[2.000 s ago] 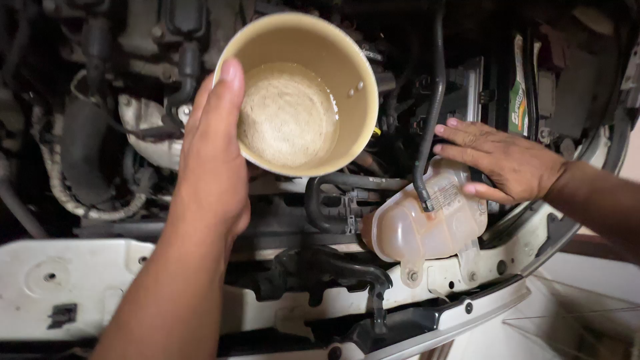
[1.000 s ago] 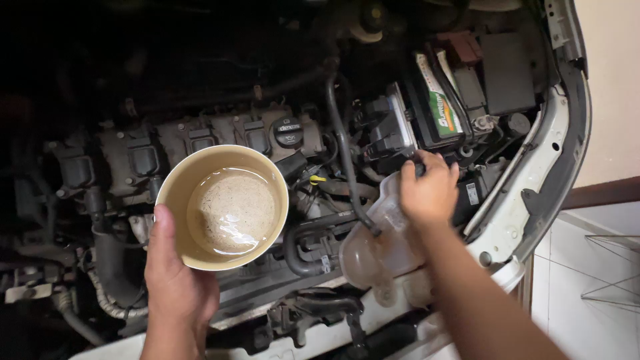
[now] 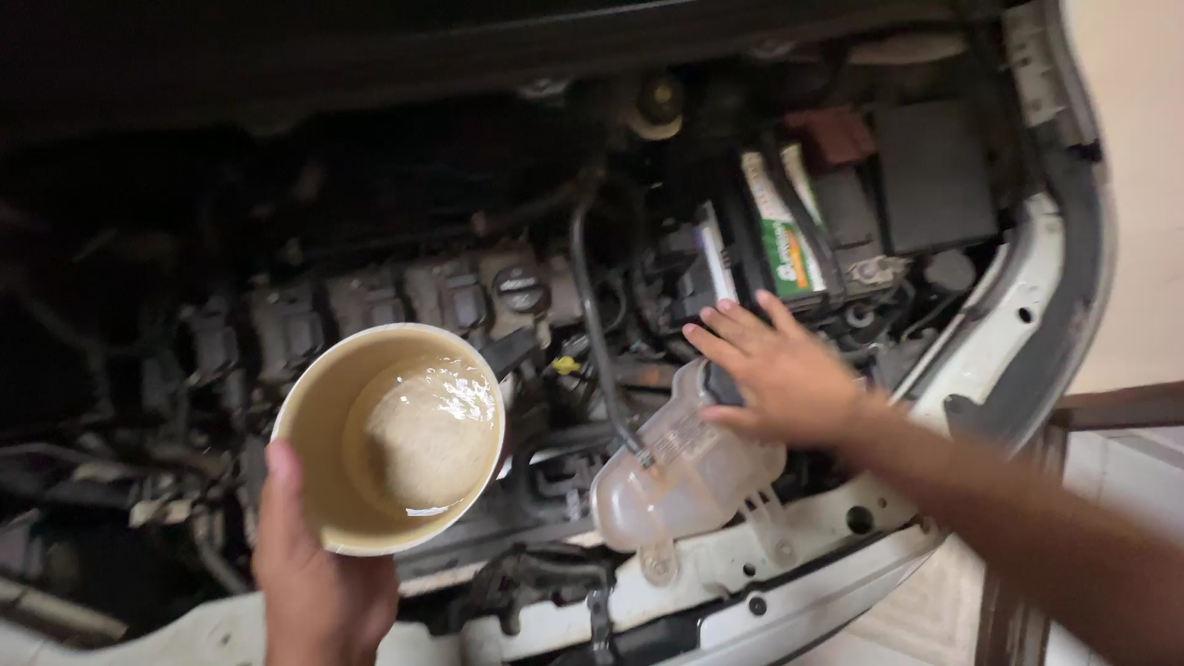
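My left hand [image 3: 319, 564] grips a round cream-coloured cup [image 3: 310, 462] from its lower left side. Clear liquid [image 3: 435, 435] with light glints on its surface fills part of the cup. To the right, my right hand [image 3: 782, 375] lies with spread fingers over the black cap [image 3: 721, 384] of a translucent plastic coolant reservoir [image 3: 684, 490], partly hiding the cap. It holds nothing that I can see. A black rubber hose [image 3: 592, 324] runs down to a fitting on the reservoir.
Around my hands is a car's engine bay, with a black oil filler cap [image 3: 520, 289], a car battery [image 3: 782, 231] and a black box cover [image 3: 934, 176]. The white front body panel [image 3: 832, 518] runs below the reservoir. A tiled floor [image 3: 925, 606] shows at the lower right.
My right hand's fingers were drawn together at the reservoir's cap a second ago and are now spread over it. My left hand still holds the cup. The view has shifted.
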